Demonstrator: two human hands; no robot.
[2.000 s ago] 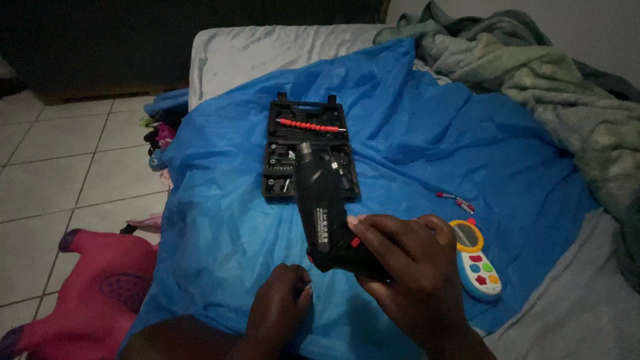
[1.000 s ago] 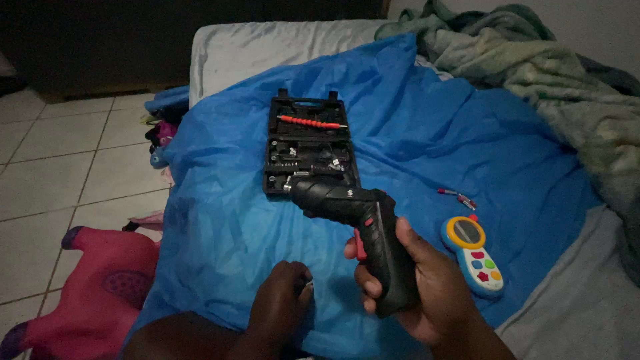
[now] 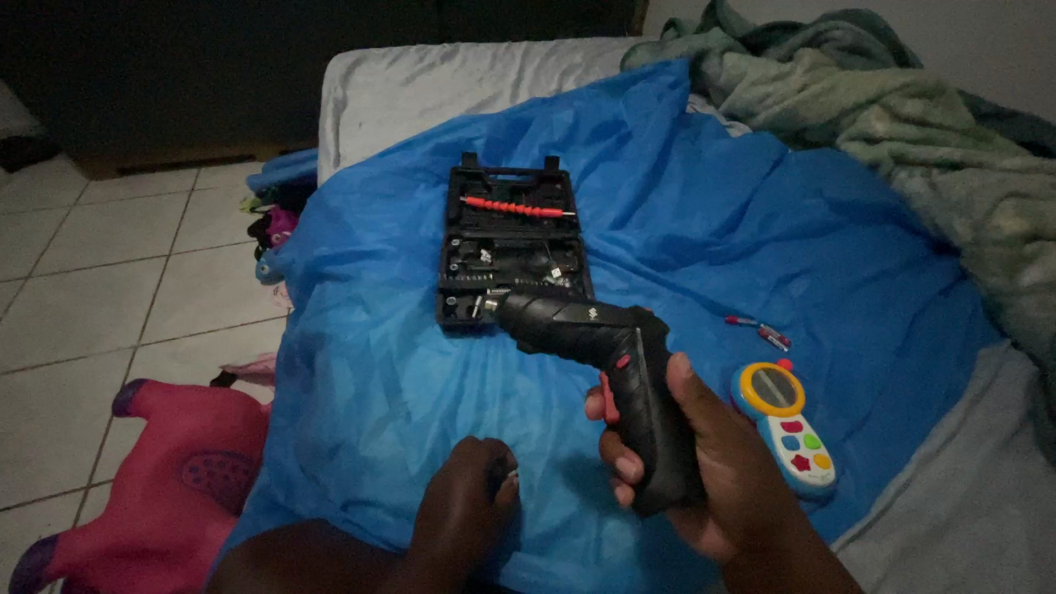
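My right hand [image 3: 709, 462] grips the handle of a black cordless screwdriver [image 3: 577, 330] with a red trigger; its metal chuck points left, over the near edge of an open tool case. My left hand [image 3: 474, 499] rests curled on the blue sheet, near its front; a small light-coloured bit shows at the fingers, too small to name. The black plastic case [image 3: 452, 239] holds bits, sockets and a small cable. A red flexible bit extension [image 3: 516, 207] lies across its far half.
Right of the screwdriver lie a toy phone [image 3: 799, 437] and several small red batteries [image 3: 759, 330] on the blue sheet [image 3: 371, 346]. A green blanket [image 3: 874, 107] is bunched at the back right. A pink animal-shaped toy [image 3: 190, 462] stands left beside the bed.
My right hand has turned the screwdriver: two seconds ago it pointed away with its handle low, now its head points left and the handle stands in my palm. My left hand has stayed about where it was.
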